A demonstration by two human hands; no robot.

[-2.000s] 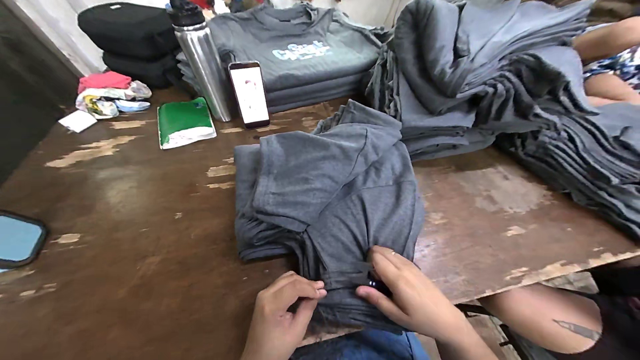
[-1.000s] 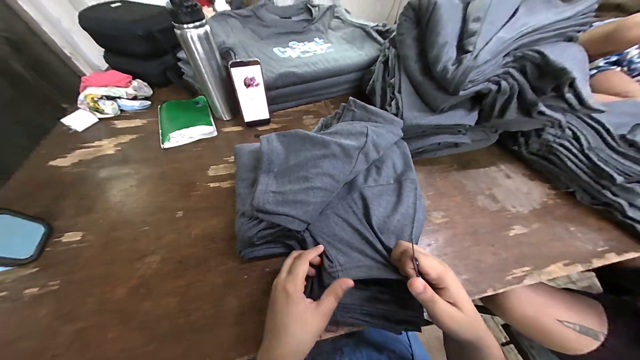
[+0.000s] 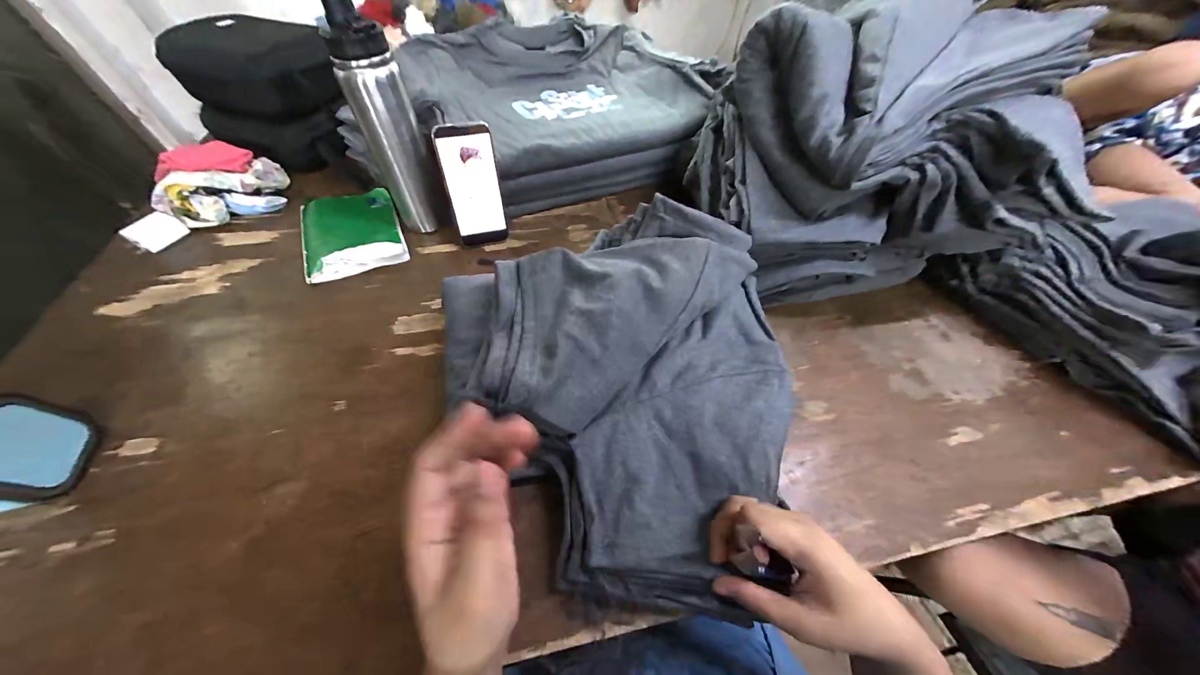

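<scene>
A pile of dark gray knit garments (image 3: 656,394) with sleeve-like parts on top lies at the table's front edge. My left hand (image 3: 469,525), blurred, is raised beside the pile's lower left; it holds nothing and its fingers are apart. At the lower right of the pile, my right hand (image 3: 806,581) curls round a small dark object with a shiny part (image 3: 764,562), too hidden to name, its fingertips near or on the cloth.
Behind the pile stand a steel bottle (image 3: 389,131), a propped phone (image 3: 470,183) and stacked printed T-shirts (image 3: 562,103). A green booklet (image 3: 352,234) lies left of them. Gray fabric stacks (image 3: 844,187) fill the right. Another person's knee (image 3: 1022,600) is by the front edge.
My left hand has left the cloth's lower edge and moved up and left. The pile's lower part, gathered between my hands earlier, now lies flatter.
</scene>
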